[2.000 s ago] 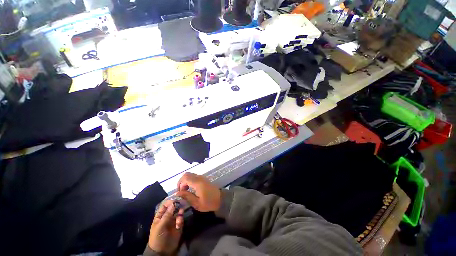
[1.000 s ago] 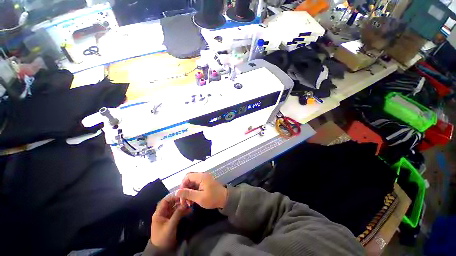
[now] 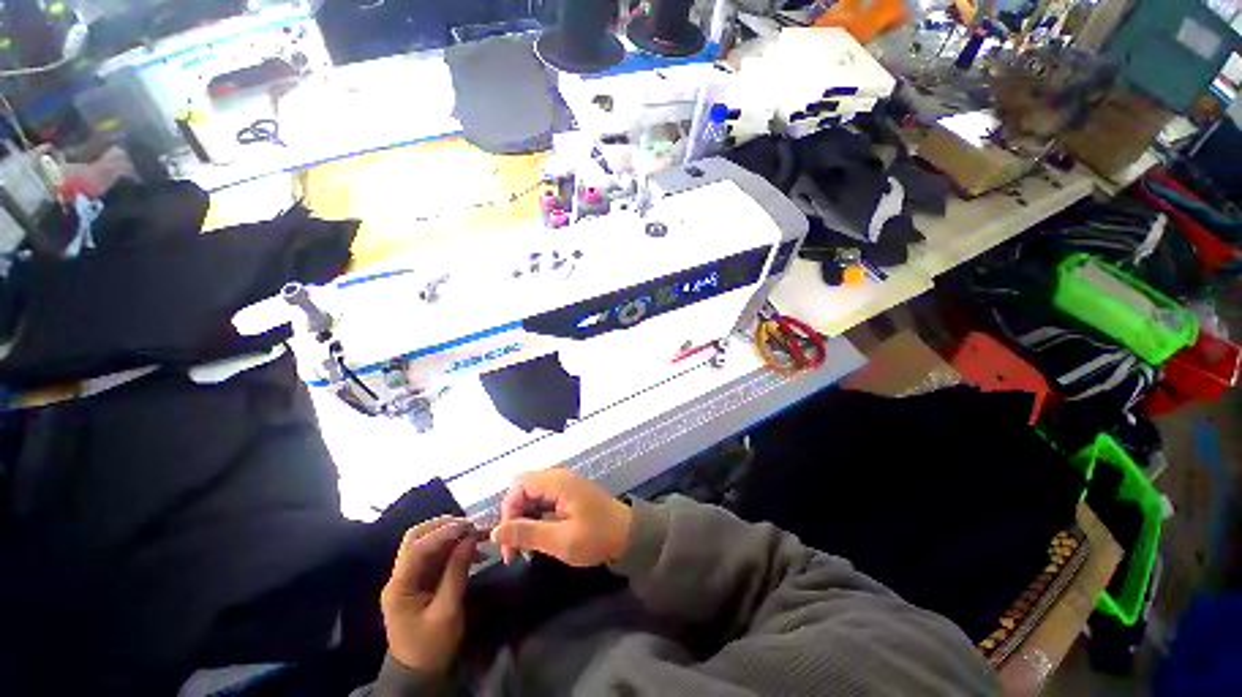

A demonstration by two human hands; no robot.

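Observation:
My left hand (image 3: 428,594) and my right hand (image 3: 561,519) are close together over my lap, in front of the sewing machine's front table edge. Their fingertips pinch a tiny dark object (image 3: 480,532), possibly a bobbin case; fingers cover most of it. The white sewing machine (image 3: 463,316) stands behind the hands, its needle end (image 3: 395,398) at the left. A black pocket-shaped piece (image 3: 534,392) lies on the bed under the arm. Black garment panels (image 3: 164,504) spread left of the machine.
A red and yellow ring bundle (image 3: 790,345) lies at the machine's right end. A grey ruler scale (image 3: 681,421) runs along the front edge. Black cloth (image 3: 899,497) lies right of my arm. Green crates (image 3: 1124,311) stand on the right. Black thread cones (image 3: 578,41) stand behind.
The fingers have shifted around the tiny object, and the left hand has moved slightly left. The hands were closer together before. The machine and the pocket-shaped piece have not moved.

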